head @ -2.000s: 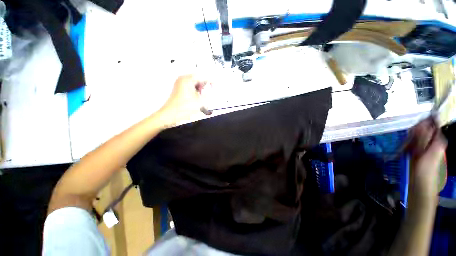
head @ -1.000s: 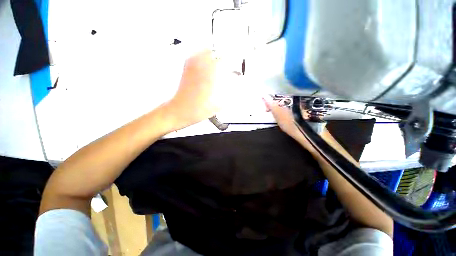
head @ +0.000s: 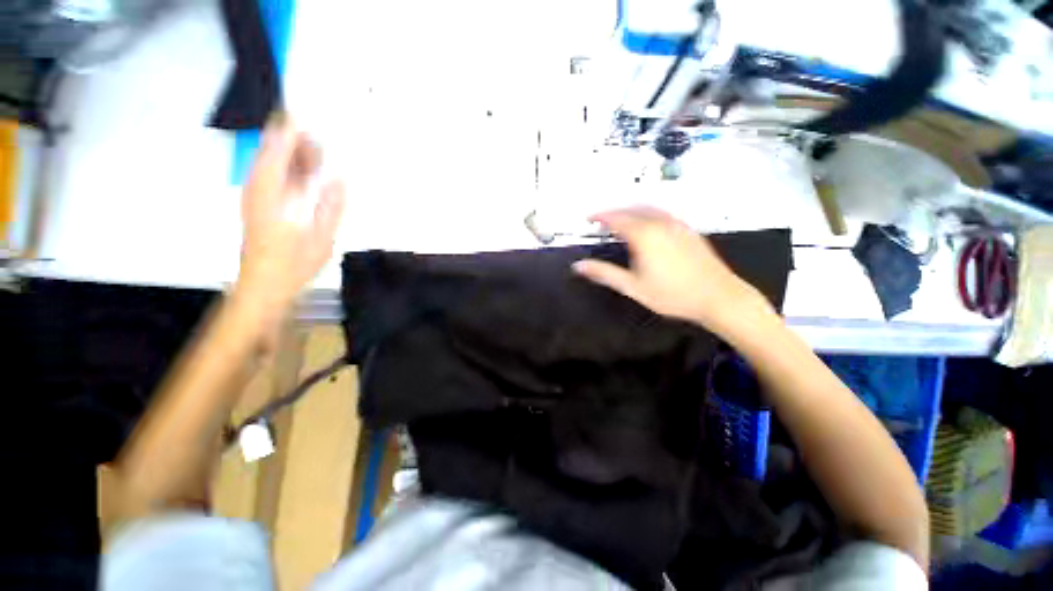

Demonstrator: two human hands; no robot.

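A dark garment piece (head: 520, 335) lies with its straight top edge on the white table's front edge and hangs down over my lap. My right hand (head: 664, 266) rests on its top edge, right of the middle, thumb and fingers apart. My left hand (head: 285, 214) is raised at the left, off the garment, blurred, with fingers spread and nothing seen in it. Its fingertips are by the lower end of a hanging dark strip (head: 246, 69). The machine's needle area (head: 629, 127) is behind the garment, small and unclear.
Dark red scissors (head: 985, 277) lie at the table's right edge, near a dark fabric scrap (head: 890, 271). Another dark strip (head: 901, 81) hangs at the upper right. A blue basket (head: 739, 427) is below the table. Cardboard (head: 312, 462) stands below left.
The view has shifted and the machine head no longer fills the right side. My left hand has moved left, away from the needle area. My right hand now rests on the garment edge.
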